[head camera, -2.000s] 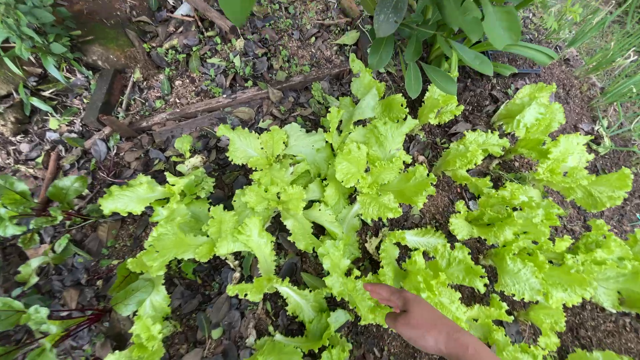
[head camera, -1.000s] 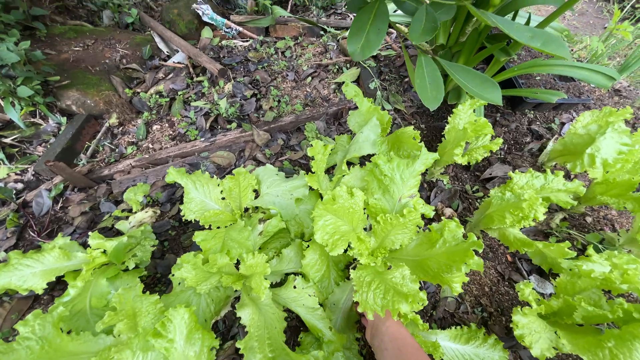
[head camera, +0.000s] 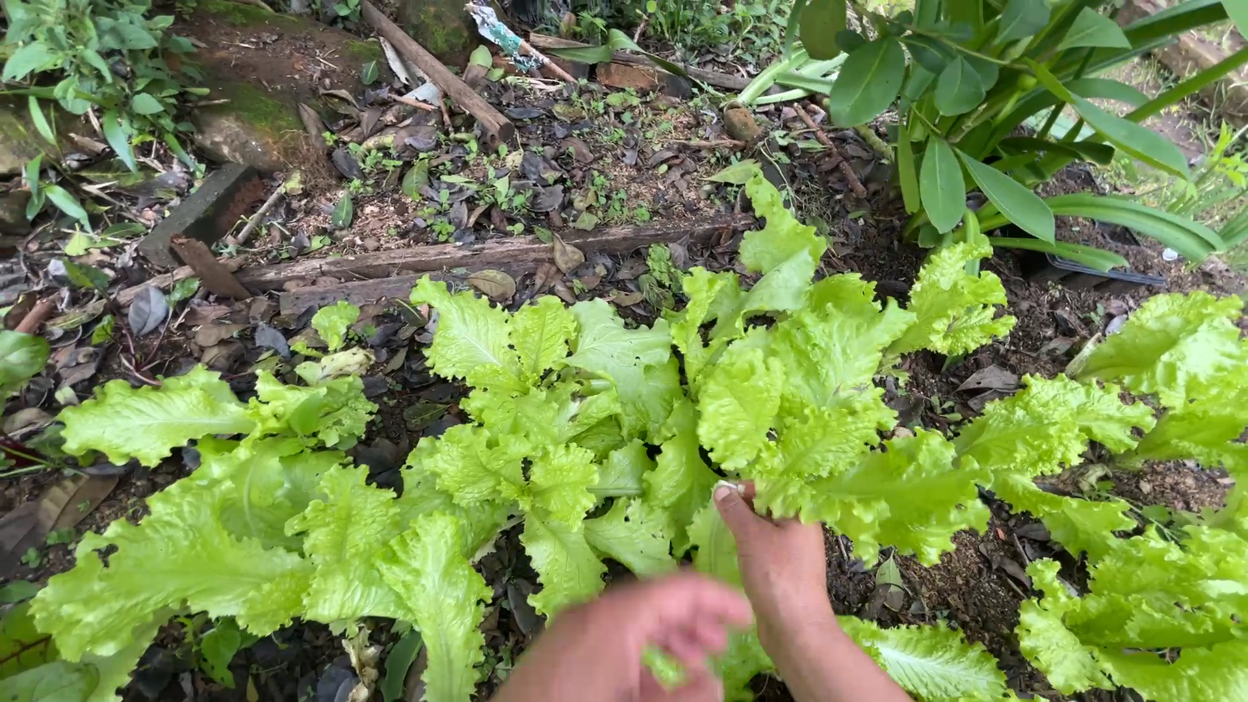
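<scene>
My right hand (head camera: 780, 556) reaches in from the bottom, its thumb and fingers closed at the leaves of a light green lettuce plant (head camera: 829, 400); part of the fingers is hidden under the leaves. Blurred by motion, my left hand (head camera: 643, 634) is to the left of it, low in the view, with its fingers partly spread over the lettuce leaves and nothing seen in it. Another lettuce plant (head camera: 224, 536) spreads at the left, and more lettuce (head camera: 1141, 604) grows at the right.
A weathered wooden board (head camera: 468, 255) lies along the bed's far edge. Beyond it are dry leaves, a stick (head camera: 439, 73) and a mossy stone (head camera: 244, 117). A broad-leaved plant (head camera: 960, 146) stands at the back right, near a black plastic tray (head camera: 1102, 273).
The left hand has come into view at the bottom. My right hand, earlier beside the lower leaves, is now in among the leaves of the middle lettuce. The view has shifted noticeably.
</scene>
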